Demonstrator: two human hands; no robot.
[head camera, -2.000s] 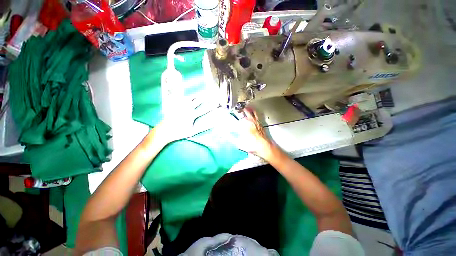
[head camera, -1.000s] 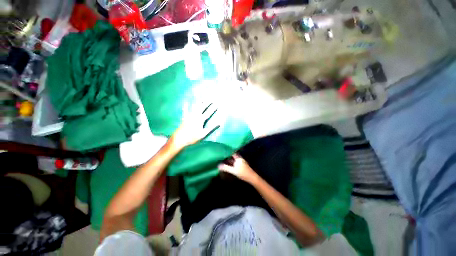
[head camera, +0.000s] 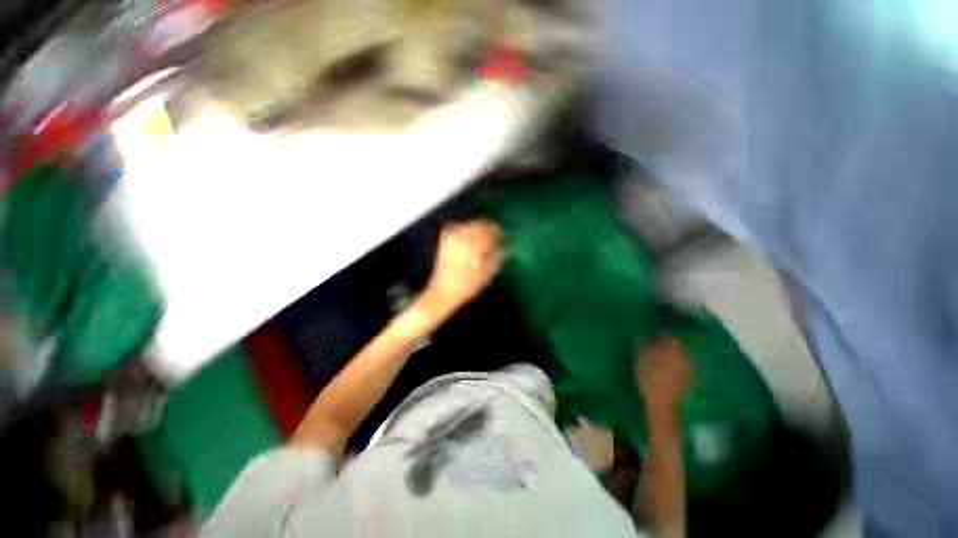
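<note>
The frame is strongly blurred. My left hand (head camera: 470, 257) is over the left edge of green cloth (head camera: 573, 278) that hangs at the right below the table edge; its fingers look curled, but I cannot tell if they hold the cloth. My right hand (head camera: 664, 370) is lower and further right, against the same green cloth; its fingers are blurred and its grip cannot be told. The white table (head camera: 305, 210) is glaring. No green panel can be made out on it.
The beige sewing machine (head camera: 305, 63) is at the top. A blurred green pile (head camera: 74, 273) is at the left. Green cloth (head camera: 215, 431) lies beside a red edge (head camera: 278, 378) at lower left. Blue cloth (head camera: 777, 210) hangs at the right.
The view has swung right, shifting the machine and table to the upper left. Both hands have left the table and the panel there and moved right to the hanging green cloth.
</note>
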